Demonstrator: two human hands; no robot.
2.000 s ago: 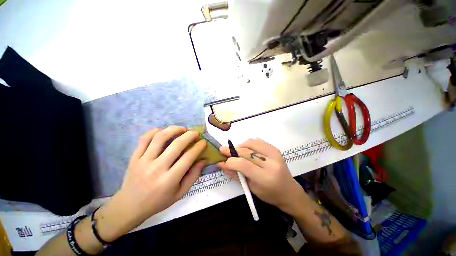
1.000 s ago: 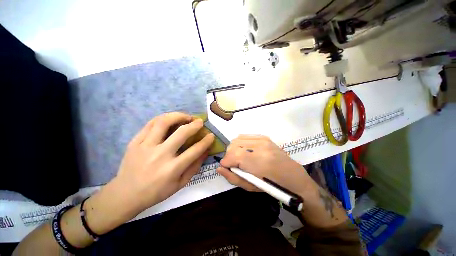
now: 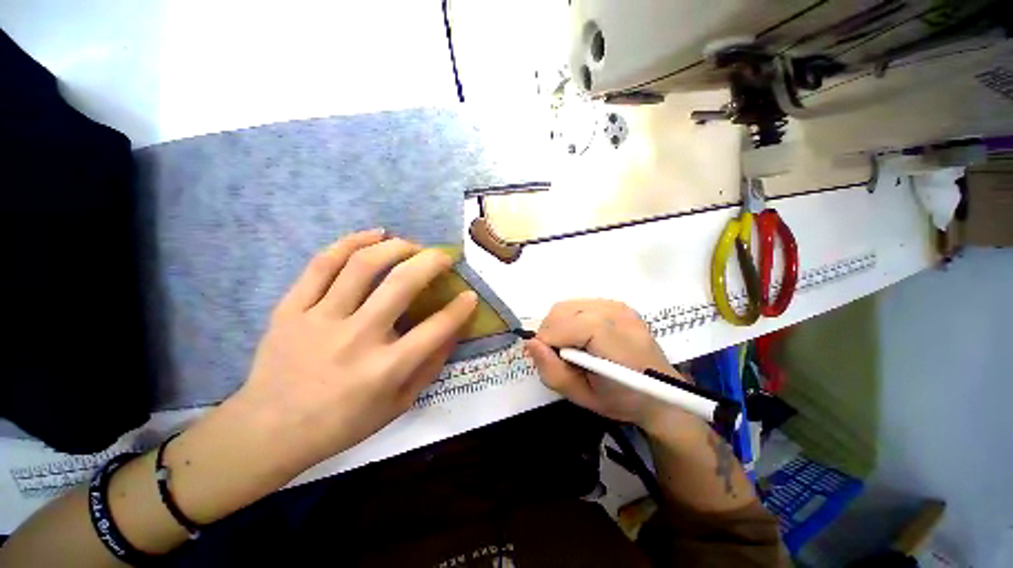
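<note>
A mottled blue-grey cut piece (image 3: 300, 183) lies flat on the white table, its angled end beside the machine bed. My left hand (image 3: 355, 322) presses a small yellow-olive template (image 3: 480, 315) onto that end; fingers hide part of it. A grey margin of cloth shows beyond the template's slanted edge. My right hand (image 3: 600, 355) holds a white marking pen (image 3: 639, 379), its black tip at the template's lower right corner. Black cloth (image 3: 67, 266) lies at the left, against the grey piece.
The sewing machine head (image 3: 689, 50) is above right, over its beige bed (image 3: 655, 166). Scissors with a yellow and a red loop (image 3: 778, 264) lie on the table edge beside the bed. A printed ruler (image 3: 822, 274) runs along the front edge. A blue basket (image 3: 816, 494) is below right.
The pen was upright in my right hand, then its tip came down; it has now shifted to the template's lower right corner. My left hand stays on the template. The camera view has shifted slightly.
</note>
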